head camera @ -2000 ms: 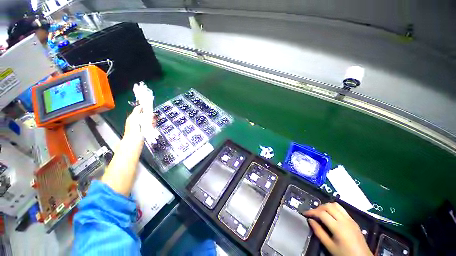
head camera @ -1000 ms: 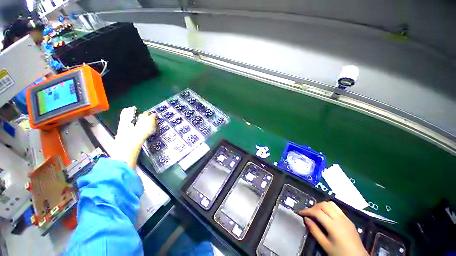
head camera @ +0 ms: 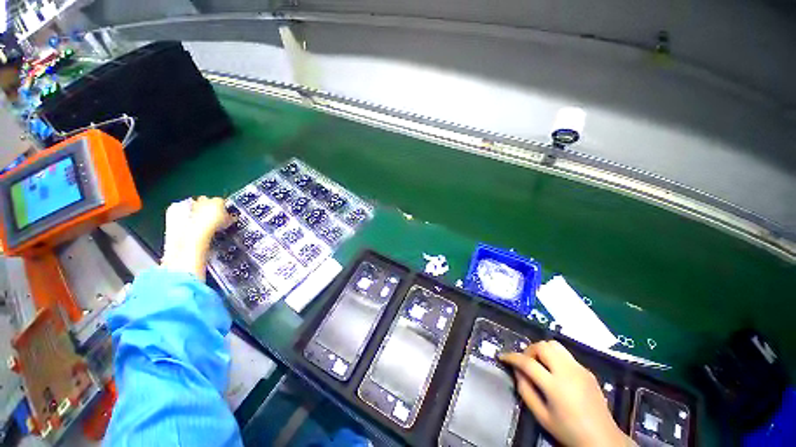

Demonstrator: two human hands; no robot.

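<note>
My left hand (head camera: 194, 229) is at the left edge of the clear blister tray (head camera: 292, 229), its fingers at a pocket with dark ringed parts; whether it grips a part is hidden. My right hand (head camera: 563, 391) rests over the black phone tray (head camera: 349, 389), fingertips at the upper right of the middle phone housing (head camera: 478, 397) and covering part of the neighbouring slot. I cannot tell whether it holds something. Two more phone housings lie to the left, one (head camera: 407, 358) and another (head camera: 352, 321). A further housing (head camera: 661, 421) lies in the right-end slot.
A white bar (head camera: 313, 285) lies between the trays. Behind the phone tray are a blue dish (head camera: 504, 278), white scraps (head camera: 435, 264) and a white card (head camera: 576, 312). An orange-framed screen (head camera: 70, 188) stands left, a black box (head camera: 742, 371) right.
The white strip held by my left hand two seconds ago is no longer visible. My left hand is now lower, at the blister tray's edge. The view has shifted right; my right hand stays at the middle housing.
</note>
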